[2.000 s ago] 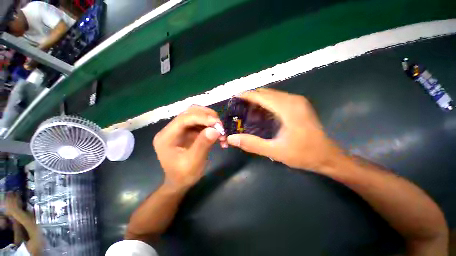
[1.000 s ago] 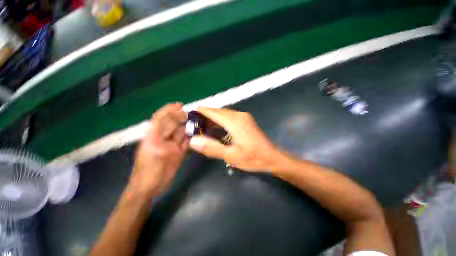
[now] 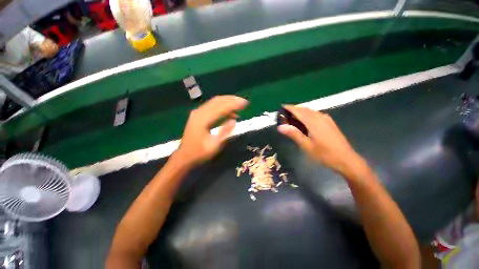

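My right hand holds a dark, palm-sized phone housing above the near edge of the belt. A small pale bit shows at the housing's left end; I cannot tell what it is. My left hand is to the left of the housing, apart from it, with thumb and fingers spread and nothing visible between them. A heap of tiny tan-pink sticks lies on the dark bench mat below and between my hands.
Grey phone-like units lie spaced on the green belt. A white desk fan stands at left. A cream fan with a yellow base stands across the line. A person's arm is by a dark blue tray at upper left.
My left hand has come away from the housing and opened. The view has shifted; the stick heap now shows and the narrow strip on the right is no longer seen.
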